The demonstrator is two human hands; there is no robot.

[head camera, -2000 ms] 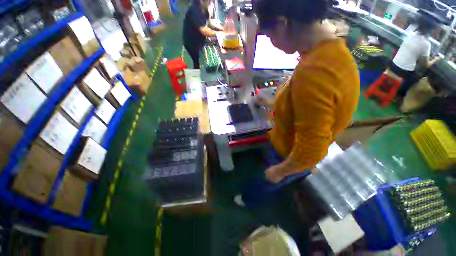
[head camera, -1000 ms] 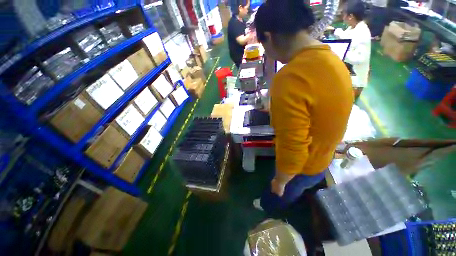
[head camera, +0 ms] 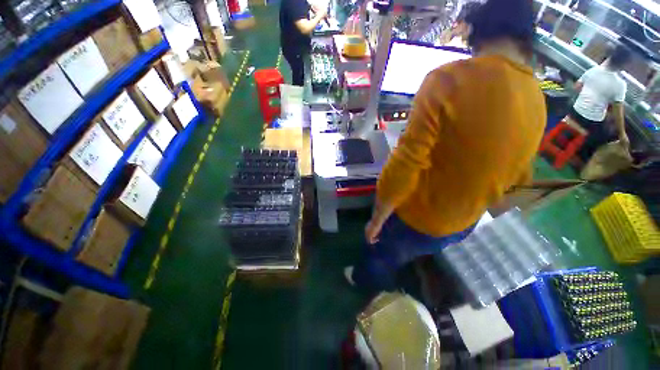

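Neither of my hands is in the picture. Nearest in front of me is a round stool-like seat (head camera: 398, 334) with a tan, shiny wrapped cover, at the bottom edge. To its right lie a pale flat sheet (head camera: 480, 327) and a clear ribbed plastic tray (head camera: 501, 256). A blue bin (head camera: 532, 318) stands at the lower right beside rows of yellow-black boards (head camera: 595, 303).
A person in an orange top (head camera: 470, 144) stands ahead at the machine table (head camera: 326, 160), which holds a black plate (head camera: 355, 152). Black stacked parts (head camera: 262, 209) stand on cardboard. Blue shelving (head camera: 94, 170) is left, a yellow crate (head camera: 627, 227) right. Other people are farther back.
The view has swung left and back right. The person in orange has turned more away from me, with an arm now hanging down. More of the monitor shows than a second ago.
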